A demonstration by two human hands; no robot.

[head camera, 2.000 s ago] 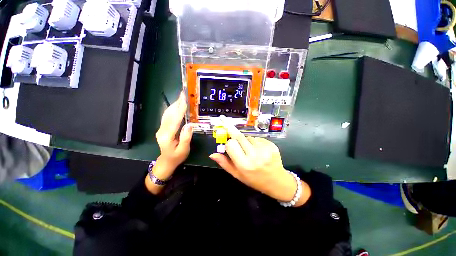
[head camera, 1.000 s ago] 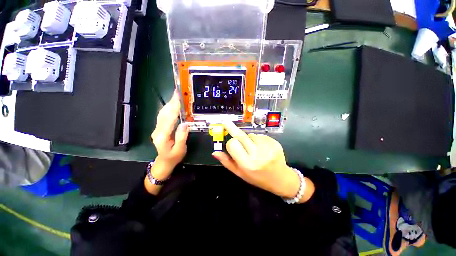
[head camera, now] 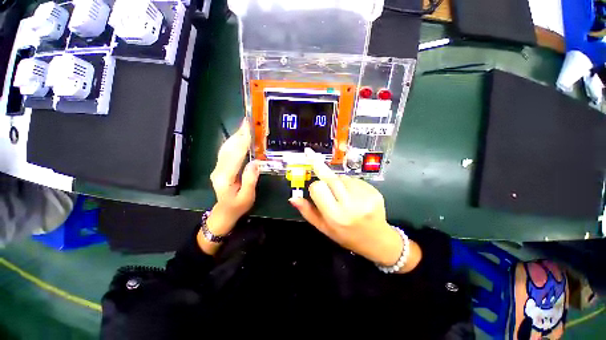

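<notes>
A thermostat (head camera: 300,126) with a lit black face sits in the orange locating nest (head camera: 260,126) of the clear test fixture (head camera: 392,143). Its digits glow blue-white above a row of small touch keys. My right hand (head camera: 349,209) has its index fingertip at the lower edge of the display; contact cannot be told. Its thumb is beside the yellow toggle clamp handle (head camera: 298,178). My left hand (head camera: 234,176) holds the left side of the fixture. The red power rocker switch (head camera: 372,162) glows at lower right, and the clear lid (head camera: 302,30) is raised behind the nest.
White domed units (head camera: 72,76) stand in clear trays at the left on a black foam pad (head camera: 106,146). Another black pad (head camera: 541,146) lies at the right. A thin dark tool (head camera: 455,69) lies right of the fixture. A grey sleeve (head camera: 33,209) shows at far left.
The display has changed from 21.8 and 24 to other characters. My right index finger has moved from below the display up to its lower edge. My left hand still holds the fixture's side.
</notes>
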